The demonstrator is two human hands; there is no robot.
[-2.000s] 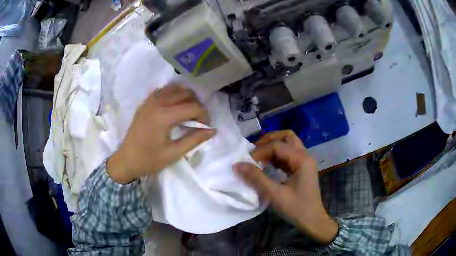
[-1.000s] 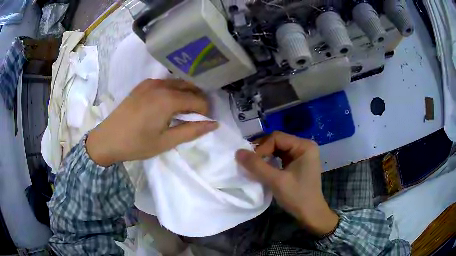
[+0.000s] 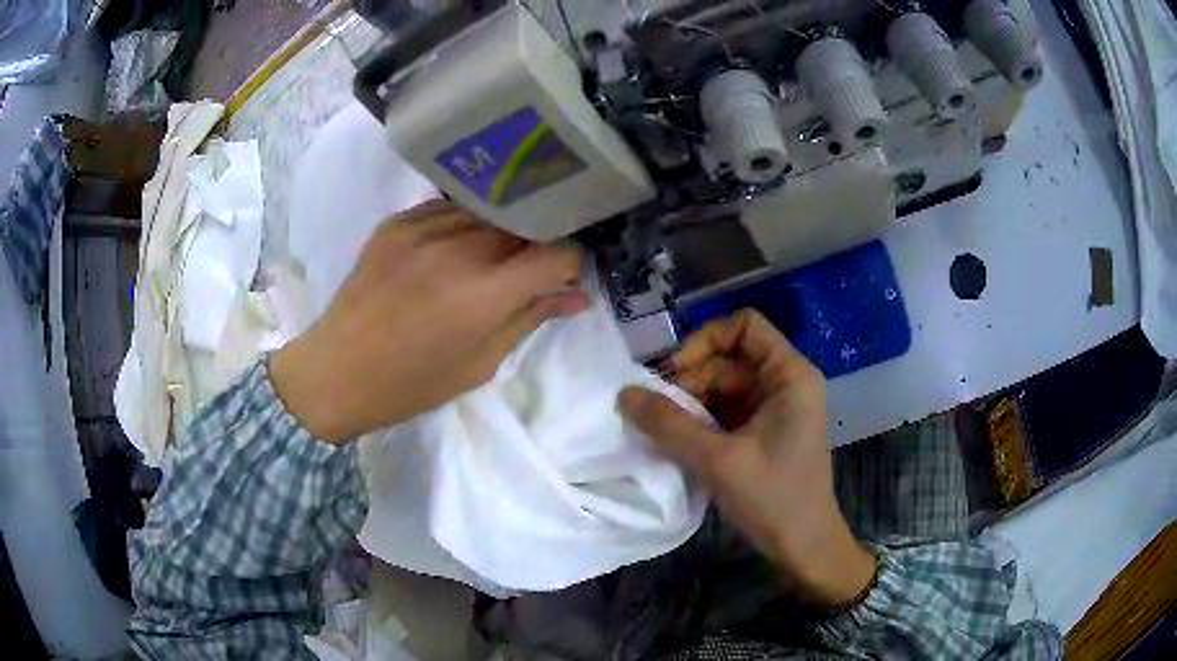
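Observation:
A white garment body (image 3: 555,478) lies bunched in front of the overlock machine (image 3: 516,123) and hangs over the table's front edge. My left hand (image 3: 445,316) lies on the cloth just left of the needle area (image 3: 643,278), thumb and fingers pinching a fold of it. My right hand (image 3: 755,433) pinches the cloth's right edge between thumb and fingers, just below the metal cloth plate (image 3: 649,336). The exact edge under my fingertips is hidden.
A blue pad (image 3: 839,310) lies at the machine's front right. Pale tension dials (image 3: 746,127) line the machine front. A white and cream pile (image 3: 207,278) lies on the left table. White layers (image 3: 1123,78) hang at the right edge.
My left hand has moved right and up, closer to the needle area, and the fold it held open is now closed under its fingers. My right hand has stayed nearly in place.

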